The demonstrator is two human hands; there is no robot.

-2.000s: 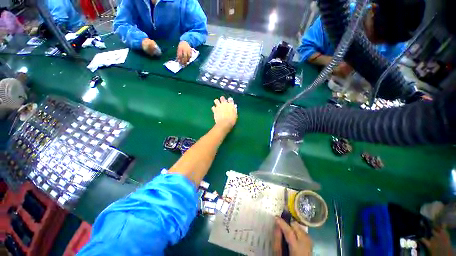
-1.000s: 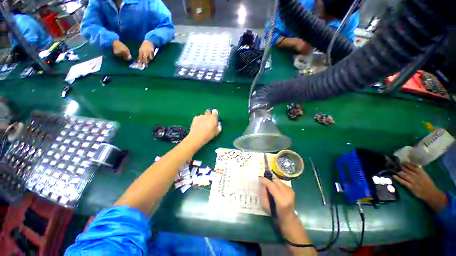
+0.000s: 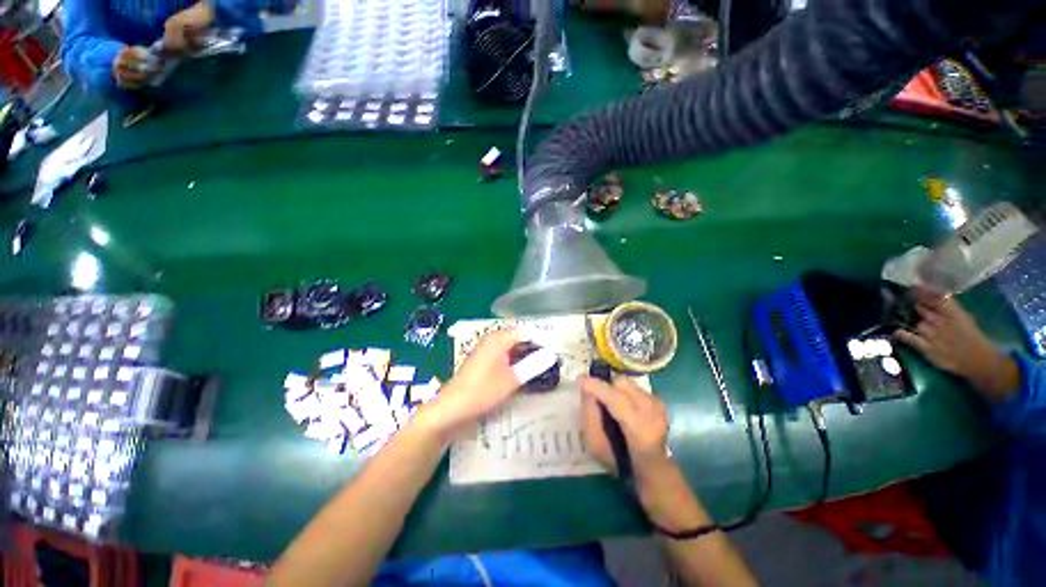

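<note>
My left hand (image 3: 488, 373) is over the cream work sheet (image 3: 528, 441) and holds a dark watch-like unit (image 3: 539, 370) at its upper right part. A white cover or part lies over the unit; I cannot tell which. My right hand (image 3: 625, 419) holds the black soldering iron (image 3: 614, 433) like a pen, right of the unit. The iron's tip is not clear. A loose pile of white batteries (image 3: 356, 396) lies left of the sheet. Several dark units (image 3: 324, 300) lie behind the pile.
The fume extractor cone (image 3: 564, 266) hangs just behind the sheet. The yellow-rimmed tin (image 3: 639, 336), tweezers (image 3: 713, 365) and blue soldering station (image 3: 797, 338) are to the right. A blister tray (image 3: 75, 401) is at the left. Another person's hand (image 3: 946, 333) holds a clear packet at the right.
My left hand has drawn back from the belt to the sheet and now holds a dark unit. My right hand still holds the iron. More dark units lie behind the battery pile.
</note>
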